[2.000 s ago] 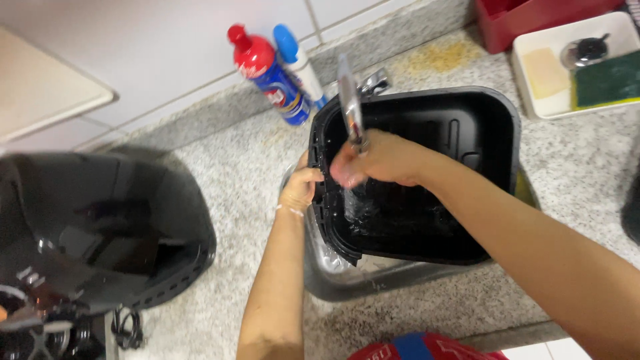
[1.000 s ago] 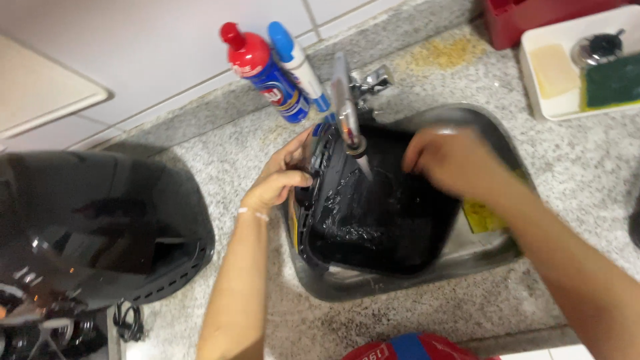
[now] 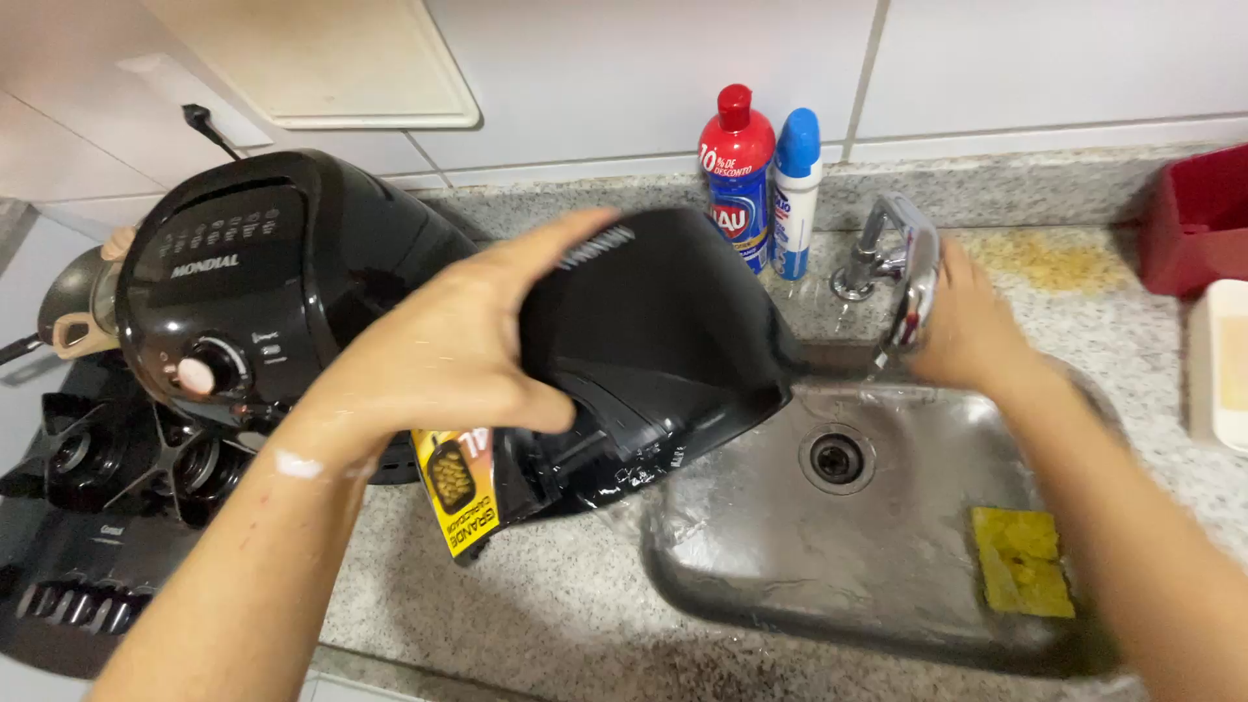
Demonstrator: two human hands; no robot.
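The black air fryer basket drawer (image 3: 653, 331) is in my left hand (image 3: 448, 341), tilted on its side above the counter and the left edge of the stainless steel sink (image 3: 751, 531). A yellow label is on its front, and its wet rim faces down. My right hand (image 3: 965, 322) is at the chrome faucet (image 3: 916, 273), partly hidden behind the spout, so its finger grip cannot be told. Water shows at the spout's mouth. Inside the basin, a yellow sponge (image 3: 1022, 563) lies at the right, near the drain (image 3: 837, 460).
The black Mondial air fryer body (image 3: 244, 283) stands at left beside a stovetop (image 3: 107, 526). Behind the sink are a red-capped bottle (image 3: 738, 185) and a blue-capped spray can (image 3: 798, 200). A red container (image 3: 1199, 229) and white tray (image 3: 1219, 366) stand at right.
The drawer, earlier in the sink under the faucet, has been lifted out to the left and tipped over. My right hand has moved from over the drawer to the faucet. The view has shifted.
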